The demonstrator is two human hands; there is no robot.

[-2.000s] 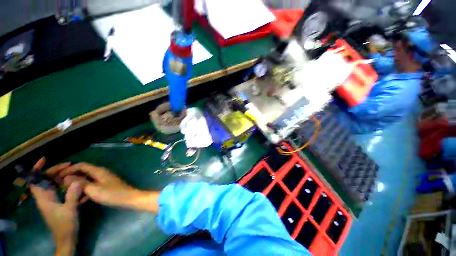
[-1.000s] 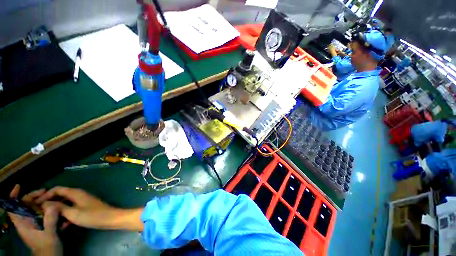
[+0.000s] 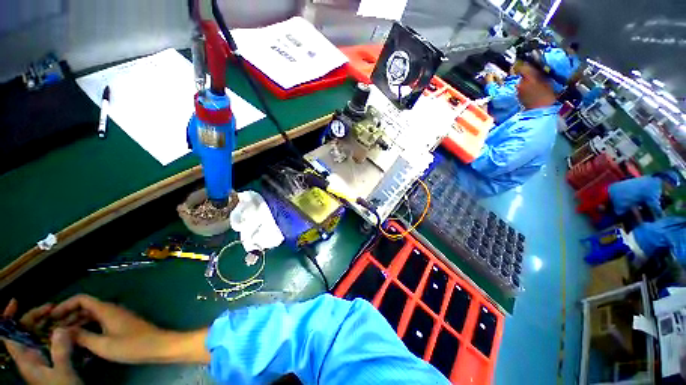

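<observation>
A dark, phone-sized piece (image 3: 21, 334) is held at the lower left edge of the view, partly hidden by fingers and blurred. My left hand (image 3: 41, 365) is cut off by the bottom edge and holds the piece from below. My right hand (image 3: 113, 329) reaches in from the right with bent fingers over the piece. Its fingertips touch or nearly touch it, and I cannot tell whether they grip anything.
Right of the hands lie a yellow-orange tool (image 3: 177, 254), a thin rod (image 3: 120, 265) and a wire loop (image 3: 239, 269). A blue electric screwdriver (image 3: 213, 150) stands over a round pot (image 3: 204, 218). A red tray of dark phones (image 3: 414, 299) is at right. A person (image 3: 519, 128) sits beyond.
The view has turned towards the right, so the hands and held piece sit nearer the lower left edge. Both hands stay together at the piece.
</observation>
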